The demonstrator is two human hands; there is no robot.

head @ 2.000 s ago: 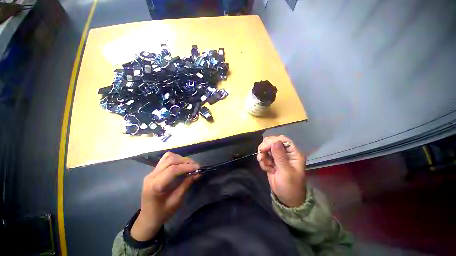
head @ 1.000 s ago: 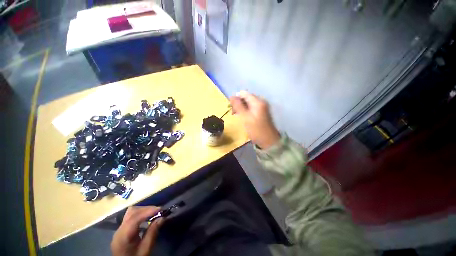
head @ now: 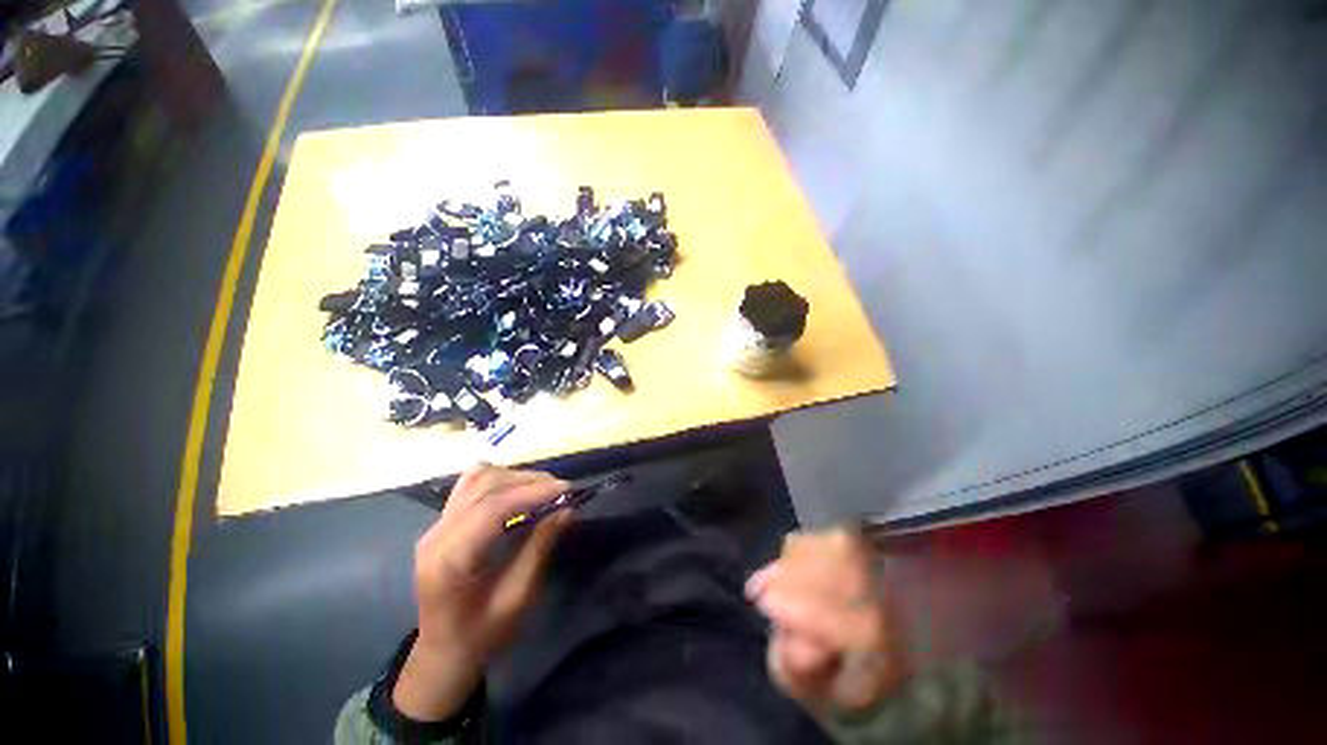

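My left hand [head: 485, 560] holds a short black key fob [head: 582, 493] between thumb and fingers, above my dark-covered lap and below the table's front edge. A small yellowish glint shows on the fob near the fingers. My right hand [head: 833, 619] is to the right of it, blurred, with fingers curled; whether it holds a thin applicator cannot be seen. A pale jar [head: 763, 349] with a lumpy black top stands near the table's right edge. A large pile of black fobs [head: 495, 299] with silver rings and pale flecks lies mid-table.
The wood-coloured table [head: 335, 466] lies in front of me. A blue unit [head: 568, 56] stands behind it. A pale wall [head: 1077, 218] is on the right, with red floor [head: 990, 597] below. A yellow line [head: 218, 379] runs along the grey floor on the left.
My right hand has moved from beside the jar back and down towards my lap. My left hand still holds the fob. The view has turned, so the table sits more centrally.
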